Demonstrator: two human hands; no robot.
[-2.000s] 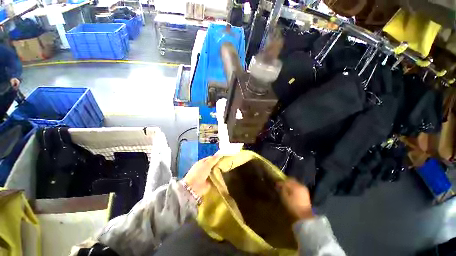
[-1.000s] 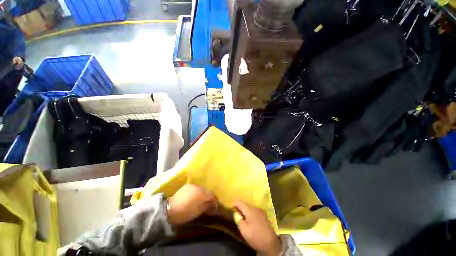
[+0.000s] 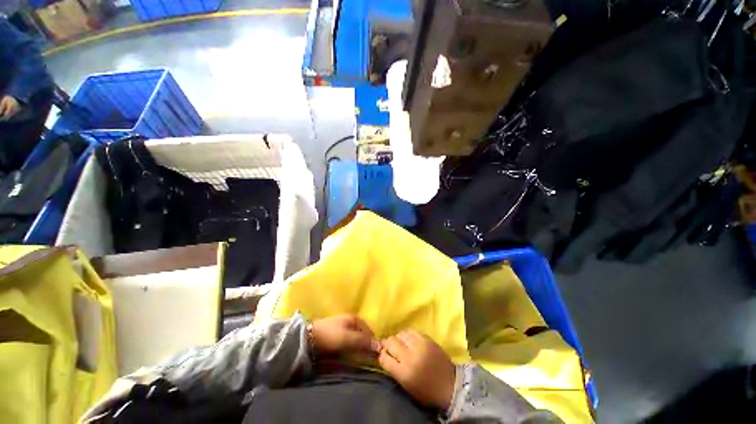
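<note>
A yellow bag body (image 3: 381, 269) lies in my lap with its far corner below the machine head. My left hand (image 3: 341, 334) and my right hand (image 3: 419, 364) meet at its near edge and pinch it between their fingers. The fingertips almost touch, and the exact spot they grip is partly hidden. The brown machine head (image 3: 472, 83) hangs above and beyond the bag, apart from it. The pale rounded machine post (image 3: 414, 178) stands beneath the head.
A blue bin (image 3: 564, 310) with yellow bag bodies stands on the right. A white basket (image 3: 294, 190) with black pieces is on the left, beside yellow bodies (image 3: 29, 364) and a beige board (image 3: 162, 319). Black pieces (image 3: 630, 124) hang at right. A person (image 3: 23, 74) stands far left.
The bag has come down from the machine post into my lap, and its open mouth no longer shows. My hands have moved together at its near edge. The view has tilted down, showing the right bin.
</note>
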